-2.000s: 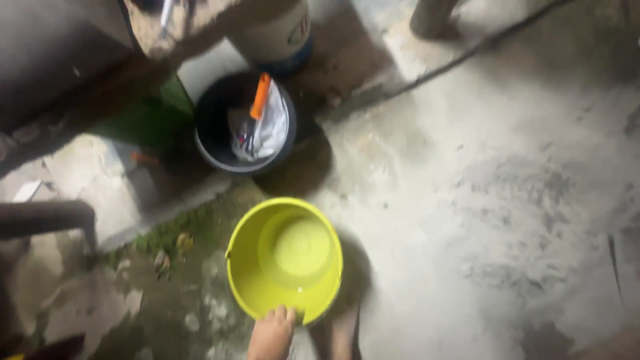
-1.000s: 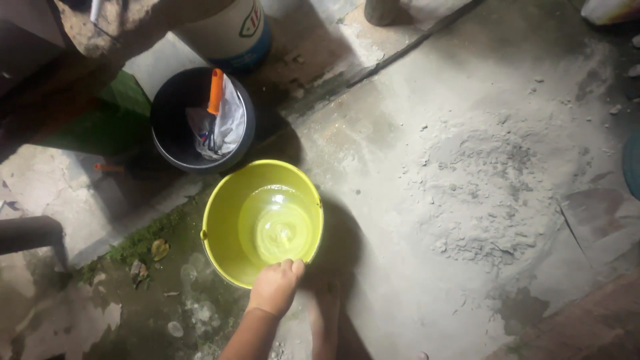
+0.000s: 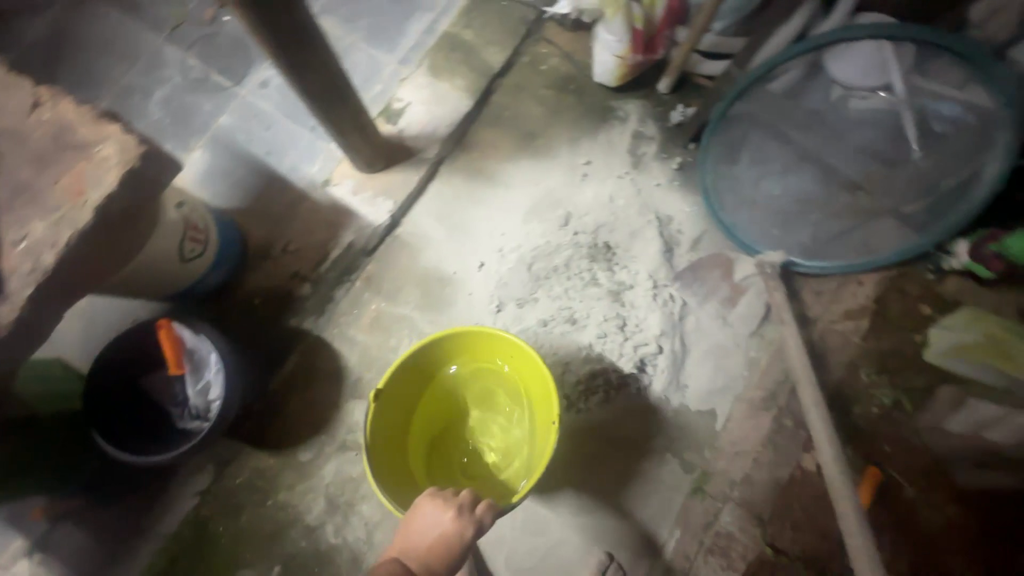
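Note:
My left hand (image 3: 448, 524) grips the near rim of a yellow plastic bucket (image 3: 384, 448) that holds clear, rippling liquid. The bucket is slightly tilted, above or at the near edge of a pile of pale grey powder (image 3: 592, 280) spread over the concrete floor. Right of the pile, a shovel (image 3: 816, 408) lies with its long handle toward me and its blade dusted with powder. Behind it is a large round mesh sieve (image 3: 856, 160) with a teal rim. My right hand is out of view.
At the left stand a dark bucket (image 3: 104, 432) holding an orange-handled tool (image 3: 170, 346) and a white and blue bucket (image 3: 200, 240), beside a rough slab edge (image 3: 72, 184). A post (image 3: 320, 88) rises behind. Bags (image 3: 632, 40) lie at the back. Part of a foot (image 3: 610, 565) shows below.
The yellow bucket, held by my left hand, has moved right, closer to the powder pile. The view has swung right, bringing the sieve and shovel handle in.

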